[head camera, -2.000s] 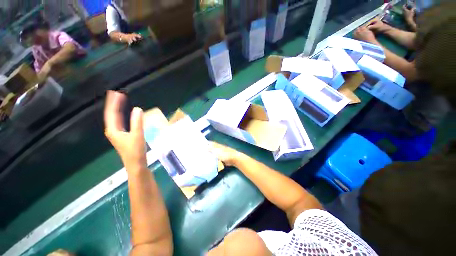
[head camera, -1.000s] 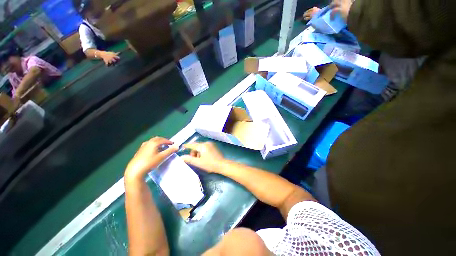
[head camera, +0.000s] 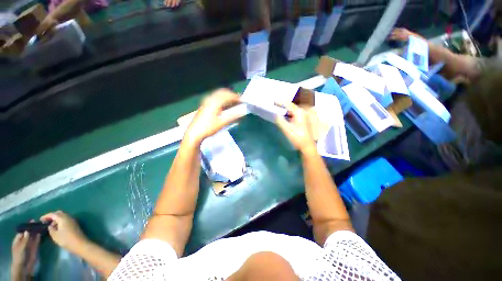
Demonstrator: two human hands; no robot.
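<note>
An opened white retail box, brown inside, lies by the edge rail in front of me. My left hand is blurred at its left end, thumb and fingers apart; whether it grips is unclear. My right hand has its fingertips on the box's near edge by the brown opening. Another retail box lies partly behind my right hand. A white and light blue retail box lies on the bench below my left hand, its brown flap towards me.
Several retail boxes lie piled to the right. Several boxes stand on the belt beyond the white rail. A grey post rises there. A neighbour's hands at lower left hold a dark part. A blue stool is at right.
My hands have left the nearer box and moved to the opened box further right. The view has turned, and a neighbour's hands with a dark part now show at lower left.
</note>
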